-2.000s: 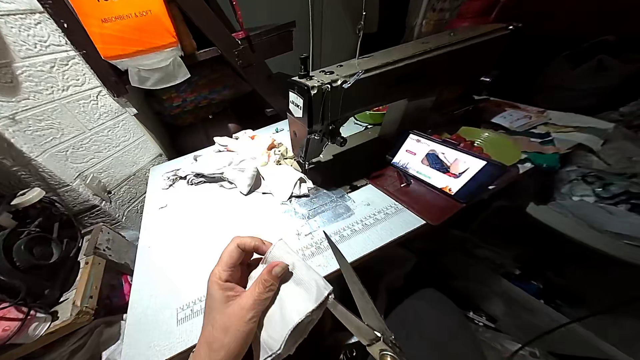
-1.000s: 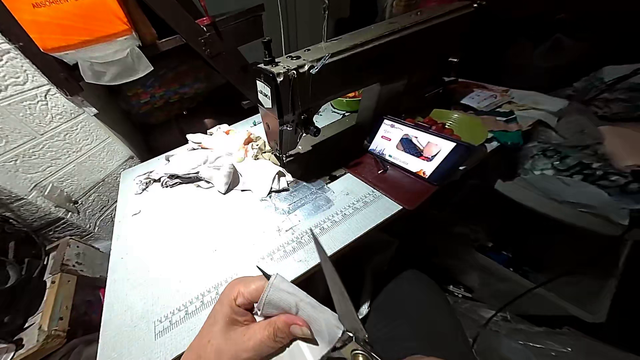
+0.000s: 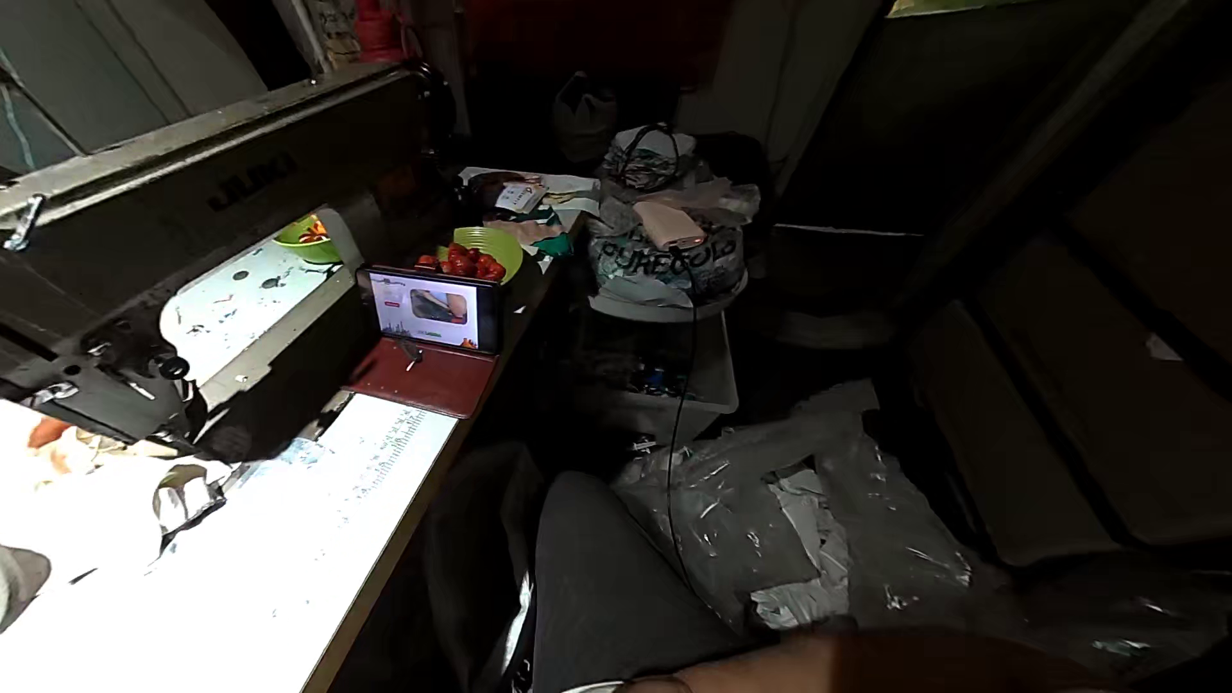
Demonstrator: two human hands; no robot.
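Observation:
Only a blurred strip of bare skin, apparently my right hand or forearm (image 3: 818, 664), shows along the bottom edge; its fingers cannot be made out. A sliver of something white (image 3: 592, 687) lies beside its left end. My left hand is out of view. At left stands a Juki sewing machine (image 3: 260, 183) on a white table (image 3: 318, 539) with printed ruler marks. Crumpled white cloth (image 3: 106, 500) lies under its head. A phone (image 3: 428, 310) stands in a dark red folding case (image 3: 423, 375) at the table's right edge. Neither scissors nor the grey-white cloth piece can be seen.
Behind the phone is a green bowl (image 3: 496, 248) with red things. A stuffed plastic bag (image 3: 664, 260) with a pink power bank (image 3: 669, 223) sits above a pale bin (image 3: 712, 385). A black cable (image 3: 678, 433) hangs down toward clear plastic sheeting (image 3: 712, 510) beside my knee (image 3: 606, 568).
The view has swung far to the right. My left hand, the open scissors and the folded cloth, seen low in the earlier frames, have left the view.

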